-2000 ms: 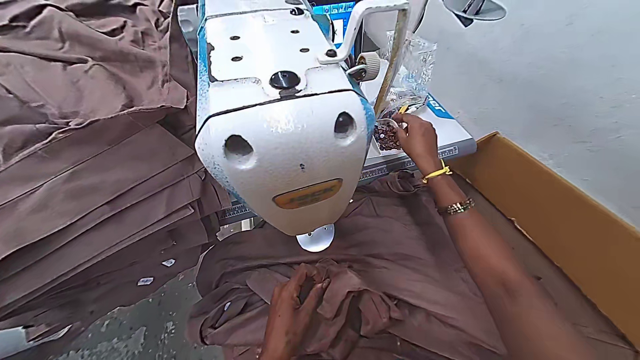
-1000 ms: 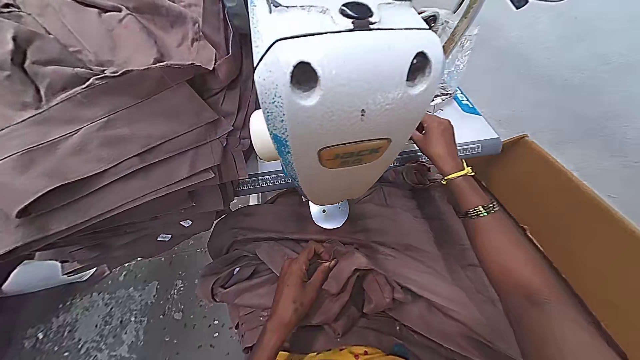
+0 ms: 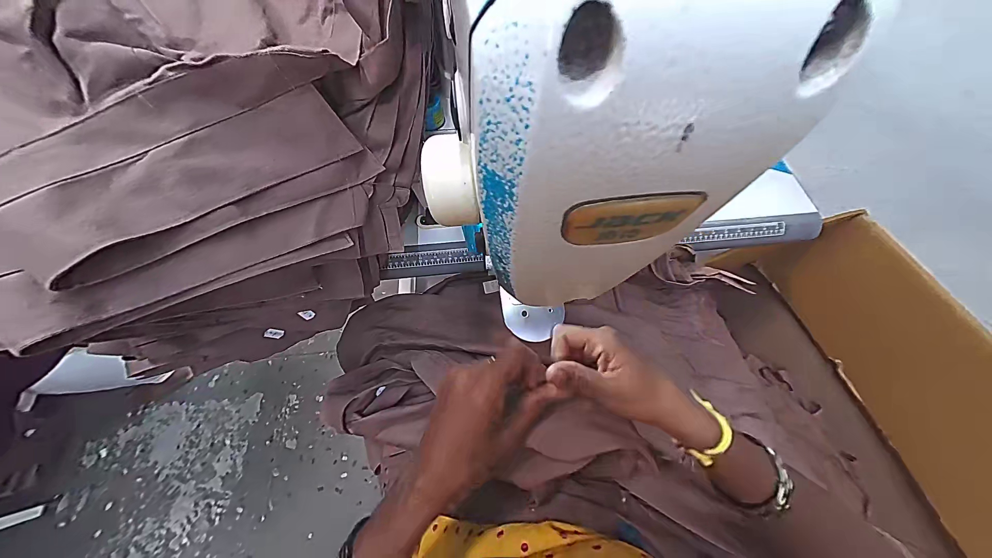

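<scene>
A white Jack sewing machine head [image 3: 659, 139] fills the top of the view, with a round metal plate [image 3: 533, 316] below it. Just under that plate my left hand [image 3: 496, 403] and my right hand [image 3: 612, 376] meet at the fingertips, pinched together over brown cloth [image 3: 589, 449]. Whatever lies between the fingers is too small or blurred to tell. The cloth is bunched around both hands and spreads toward the right. A yellow band and a metal bracelet are on my right wrist.
A stack of folded brown cloth pieces [image 3: 194, 178] lies at the left. On the right stands a cardboard wall [image 3: 891, 325], with more brown cloth inside it. A ruler-marked metal edge [image 3: 434, 261] runs behind the machine head. Small scraps are scattered over the grey floor [image 3: 201, 449].
My right hand has left the area beside the machine bed at the back right and come to my left hand below the machine head. The view has moved closer to the machine.
</scene>
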